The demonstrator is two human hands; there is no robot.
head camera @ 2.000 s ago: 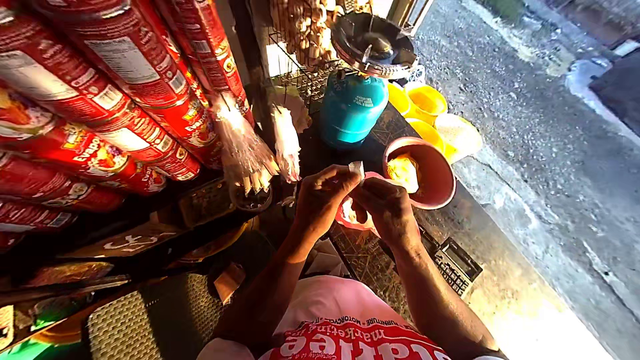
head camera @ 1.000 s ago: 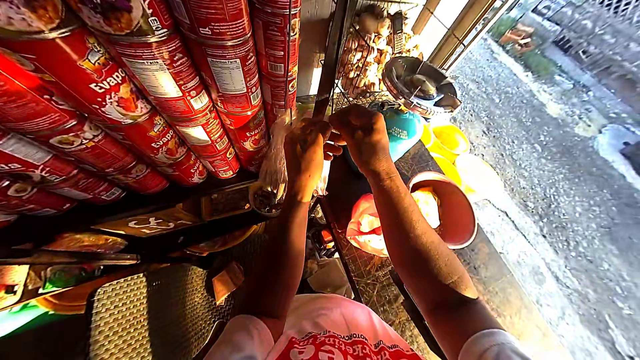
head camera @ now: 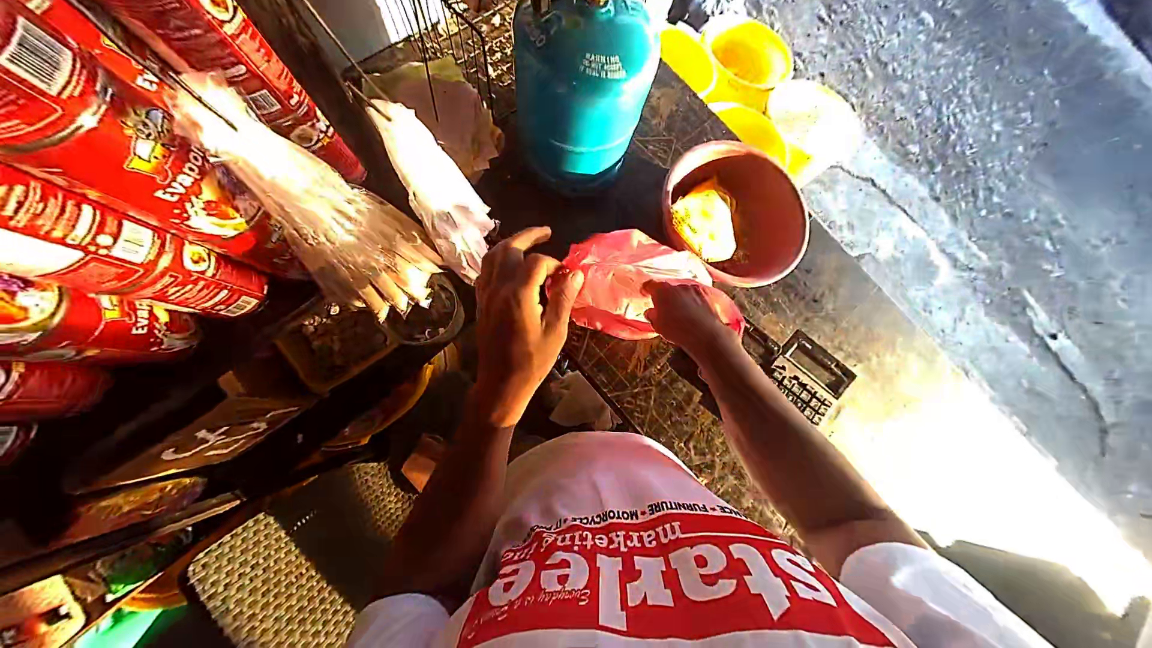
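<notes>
My left hand point(head camera: 522, 310) is at the left rim of a pink plastic bag point(head camera: 612, 270), its thumb against the film and its index finger raised. My right hand point(head camera: 688, 315) reaches into the bag's opening, the fingertips partly hidden; whether they hold anything cannot be seen. Just beyond the bag stands a reddish plastic bucket point(head camera: 787, 225) with a yellow-white item point(head camera: 706, 220) inside. Left of my left hand hang a bundle of clear plastic bags point(head camera: 333, 225) and a white plastic bag bundle point(head camera: 432, 180).
A teal gas cylinder point(head camera: 585, 99) stands at the back of the table. Yellow containers point(head camera: 747, 54) sit behind the bucket. A calculator point(head camera: 810, 373) lies right of my right forearm. Stacked red evaporated-milk cans point(head camera: 117, 162) fill the left side, above a woven seat point(head camera: 270, 576).
Both hands have come down from the hanging bags to the pink bag, which lay apart from them one second ago. My right hand has gone into its opening. The view has shifted closer to the table.
</notes>
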